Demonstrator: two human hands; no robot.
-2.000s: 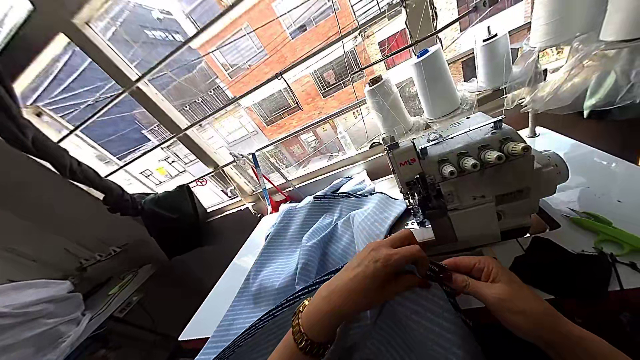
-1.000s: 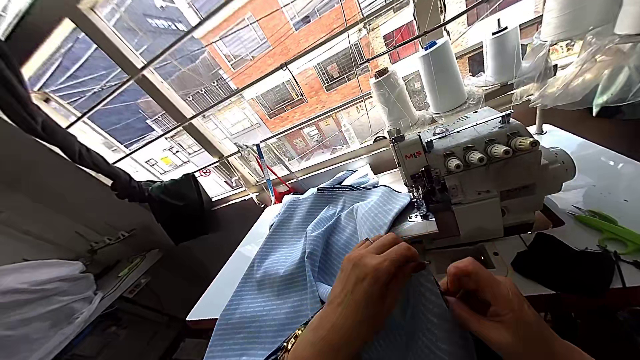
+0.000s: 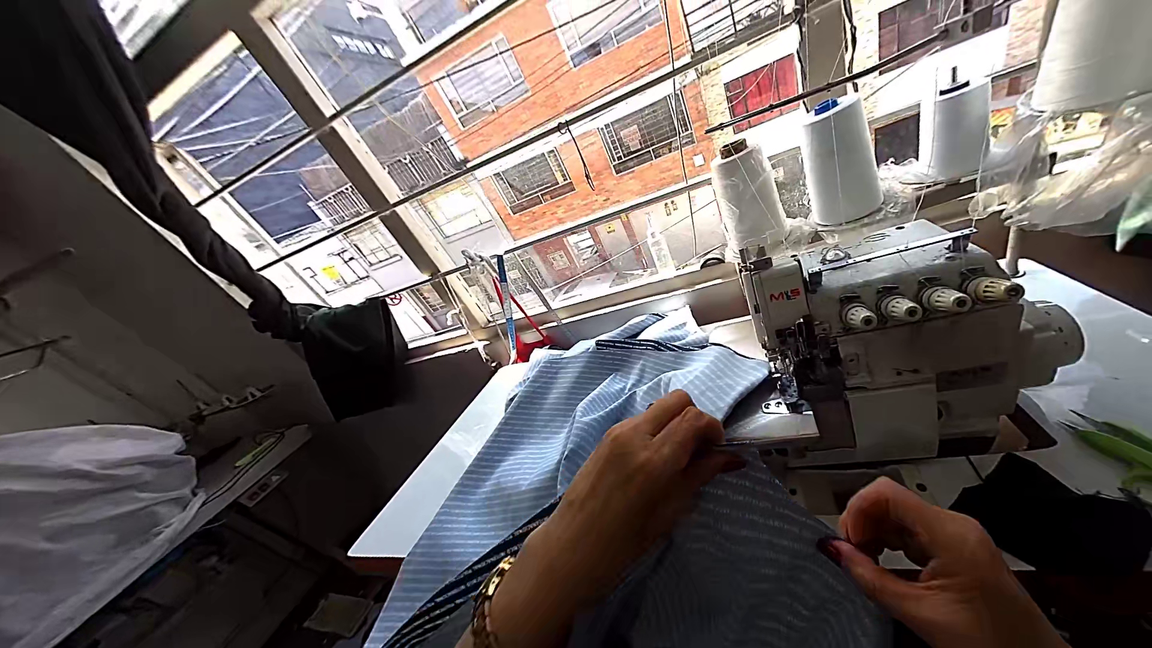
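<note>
A light blue striped cloth [image 3: 531,432] with a dark printed edge band lies over the white table and hangs down in front. My left hand [image 3: 630,495], a gold-coloured bracelet on its wrist, grips the cloth just in front of the machine's bed plate. Thumb and forefinger of my right hand [image 3: 909,558] pinch the cloth's edge lower right. Behind both hands is an overlock sewing machine [image 3: 882,333]; part of the cloth lies left of its presser foot [image 3: 785,396]. The underside of the cloth near my hands is in shadow.
White thread cones [image 3: 841,162] stand behind the machine, near plastic wrapping [image 3: 1071,171]. Black fabric [image 3: 1044,508] and green-handled scissors [image 3: 1116,445] lie at the right. A barred window is behind the table [image 3: 423,490]. White cloth [image 3: 90,531] hangs at the far left.
My hands, close together two seconds ago, are now farther apart, with my right hand to the right along the cloth's edge. The cloth between them is spread wider.
</note>
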